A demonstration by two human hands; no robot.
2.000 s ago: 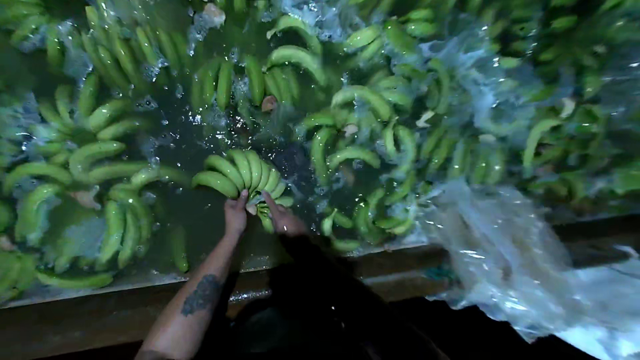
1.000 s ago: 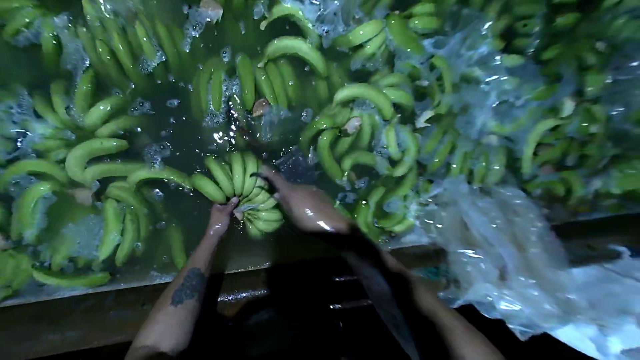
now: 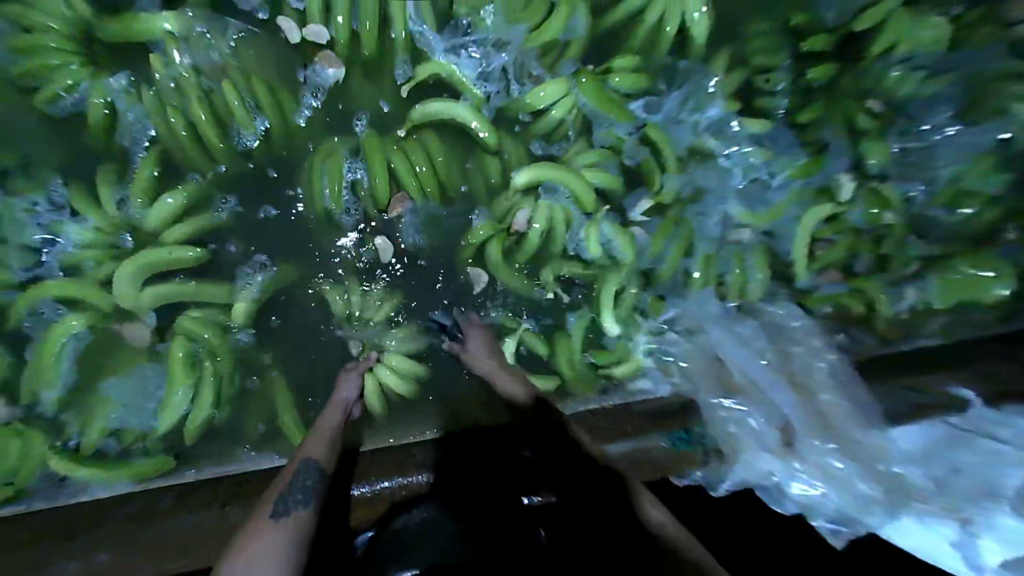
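Observation:
My left hand (image 3: 350, 386) grips a small cluster of green bananas (image 3: 396, 376) by its stem end, low over the water near the basin's front edge. Just beyond it, more green bananas (image 3: 364, 304) lie partly under water; whether they are joined to the held cluster cannot be told. To the right, my right hand (image 3: 478, 348) is apart from the cluster, its fingers around a small dark tool (image 3: 446, 324) whose kind is unclear. Pale cut pieces (image 3: 384, 248), perhaps of banana crown, float beyond both hands.
Many green banana clusters (image 3: 416, 164) float in the basin ahead and to both sides. The basin's front edge (image 3: 240, 466) runs below my forearms. Clear plastic sheeting (image 3: 768, 400) hangs over that edge at the right.
The whole hand of bananas seen in my left hand earlier is now a smaller cluster in that hand, with others in the water beside it. My right hand has moved away from the fruit.

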